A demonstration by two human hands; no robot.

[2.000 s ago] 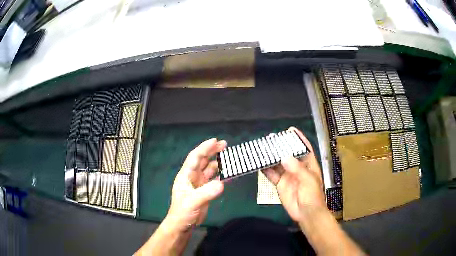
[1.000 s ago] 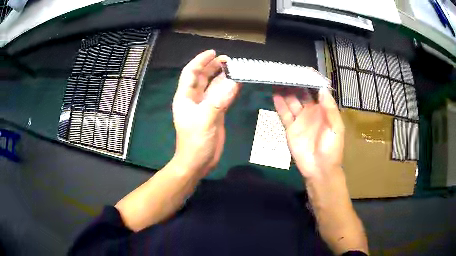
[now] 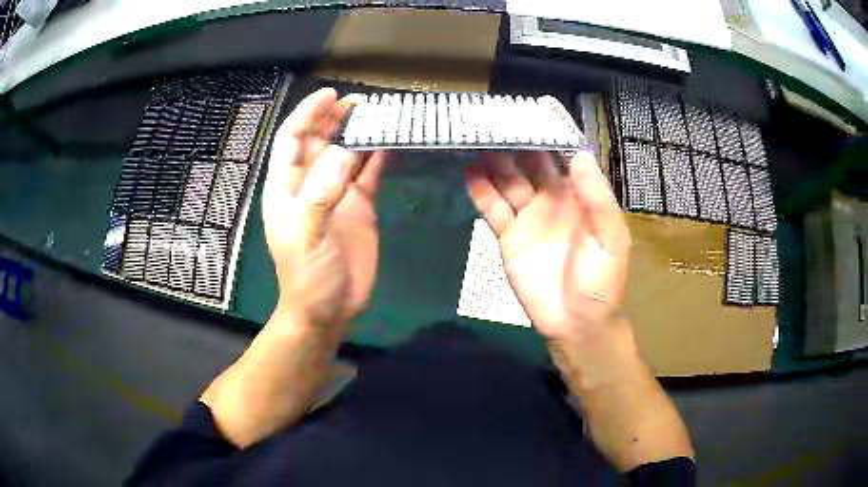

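Note:
A circuit board [image 3: 462, 122] is held up in front of me above the green mat, its rows of tall white parts facing up and toward me. Its near long edge shows as a thin line. My left hand [image 3: 324, 209] grips its left end with thumb and fingers. My right hand [image 3: 557, 228] holds its right end, the thumb at the near right corner and the other fingers curled below the board. The board's solder side is hidden.
A left-hand board stack [image 3: 181, 190] sits on a pale-edged tray. A right-hand board stack [image 3: 700, 157] adjoins a brown cardboard sheet [image 3: 700, 333]. A dotted white card [image 3: 490, 281] lies on the green mat [image 3: 409, 247]. A grey box [image 3: 838, 276] stands at far right.
Since the first frame, both hands have raised the board higher in view and tilted it more edge-on. Since the second frame, it has shifted left and levelled, showing more of the white rows.

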